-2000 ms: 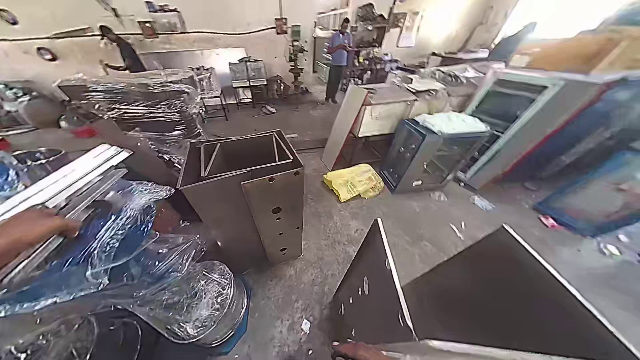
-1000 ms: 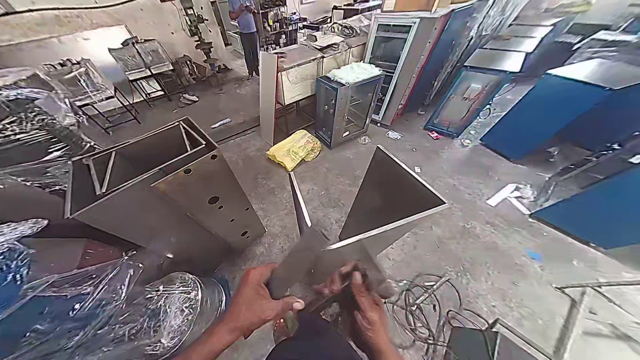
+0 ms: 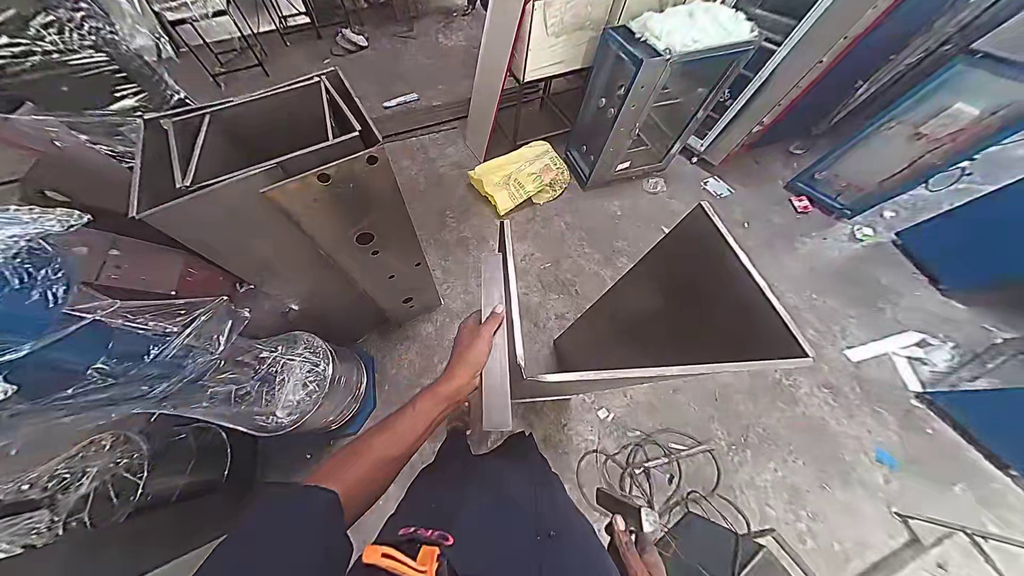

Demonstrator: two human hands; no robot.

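Note:
My left hand [image 3: 474,348] grips a flat metal strip [image 3: 497,376], thumb on its face, and holds it upright along the left side of an open-topped sheet-metal box [image 3: 680,308]. Low at the right of my legs, my right hand [image 3: 636,552] is at a small dark block-like object [image 3: 620,504]; its fingers are partly out of frame, and I cannot tell whether it grips the object. Coiled cable [image 3: 652,464] lies on the floor just beyond it. A taller metal cabinet shell [image 3: 296,232] with round holes in one panel stands to the left.
Plastic-wrapped round items [image 3: 300,384] crowd the left side. Ahead lie a yellow sack [image 3: 520,178] and a glass-fronted cabinet [image 3: 620,120] with white fluffy material [image 3: 694,28] on top. Blue panels [image 3: 972,240] and scraps lie at the right. A dark box [image 3: 708,544] stands by my right hand.
Both hands were together near the metal box one second ago. Now my right hand is lower and to the right, while my left holds the strip at the box's left side. The view has tilted down.

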